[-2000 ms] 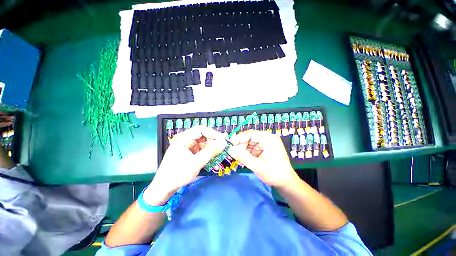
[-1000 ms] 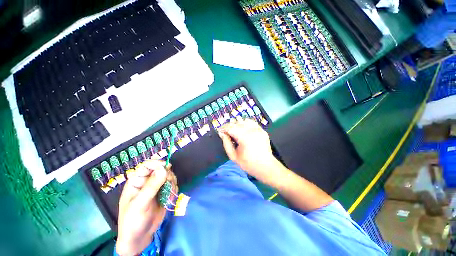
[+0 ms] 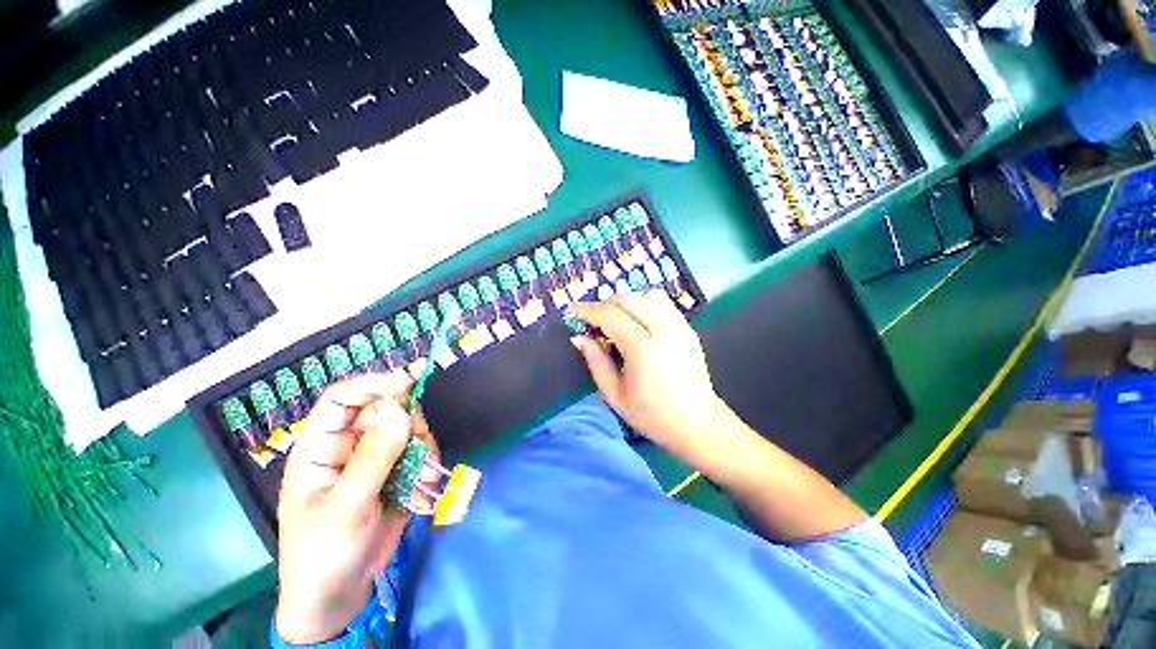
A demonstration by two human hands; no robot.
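The black work tray (image 3: 507, 380) lies in front of me with a full row of small green circuit boards (image 3: 359, 350) and a short second row at its right end. My left hand (image 3: 342, 488) is closed on a board strip (image 3: 408, 472); its green edge sticks up past the fingers, and boards with wires and yellow-white plugs hang below. My right hand (image 3: 644, 361) is over the tray at the end of the short row, thumb and fingertips near a board there. Whether the fingertips hold it is unclear.
Black pads (image 3: 165, 254) lie on a white backing sheet (image 3: 501, 162) at left. Green scrap rails (image 3: 64, 475) lie at far left. A pale slip (image 3: 626, 115) and a full tray (image 3: 792, 121) lie beyond. A black panel (image 3: 805, 368) is at right; cardboard boxes (image 3: 989, 552) stand on the floor.
My hands have parted: the left moved left with the board strip, the right went to the short row on the tray. The head view has turned right.
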